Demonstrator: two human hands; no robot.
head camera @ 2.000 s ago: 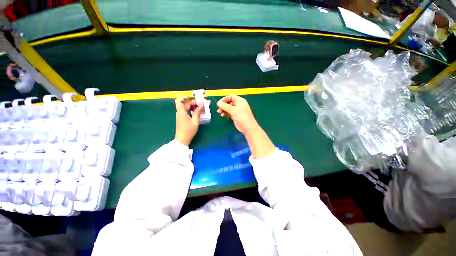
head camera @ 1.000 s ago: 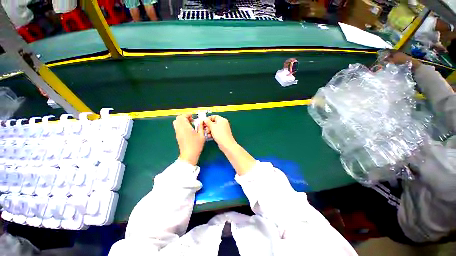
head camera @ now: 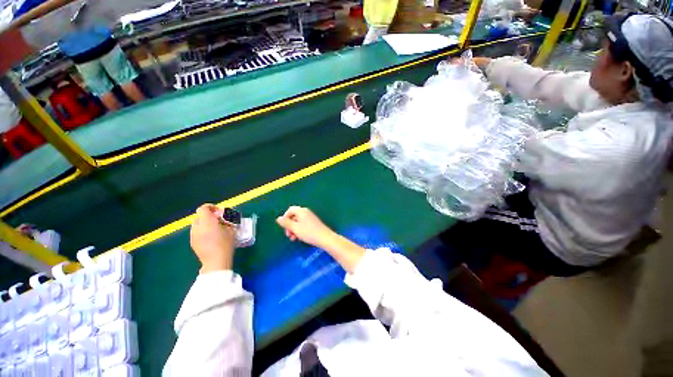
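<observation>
My left hand (head camera: 212, 239) is around the left side of a small dark-screened smartwatch (head camera: 232, 216) on a white watch stand (head camera: 246, 231), near the yellow edge strip. The stand is upright on or just above the green bench; I cannot tell which. My right hand (head camera: 301, 224) is to the right of the stand and apart from it, with thumb and fingers pinched together. Anything tiny between its fingertips is too small to tell. A glossy blue sheet (head camera: 295, 289) lies on the bench below my hands.
Rows of empty white stands (head camera: 74, 316) are at the lower left. A heap of clear blister trays (head camera: 450, 140) is at the right, beside a person in a white smock (head camera: 601, 177). Another watch on a stand (head camera: 354, 116) is on the green conveyor (head camera: 221, 158). Yellow posts rise beyond.
The view has turned right, showing more of the neighbouring person. My right hand has come away from the stand, where both hands met a second ago. The watch's dark screen now shows.
</observation>
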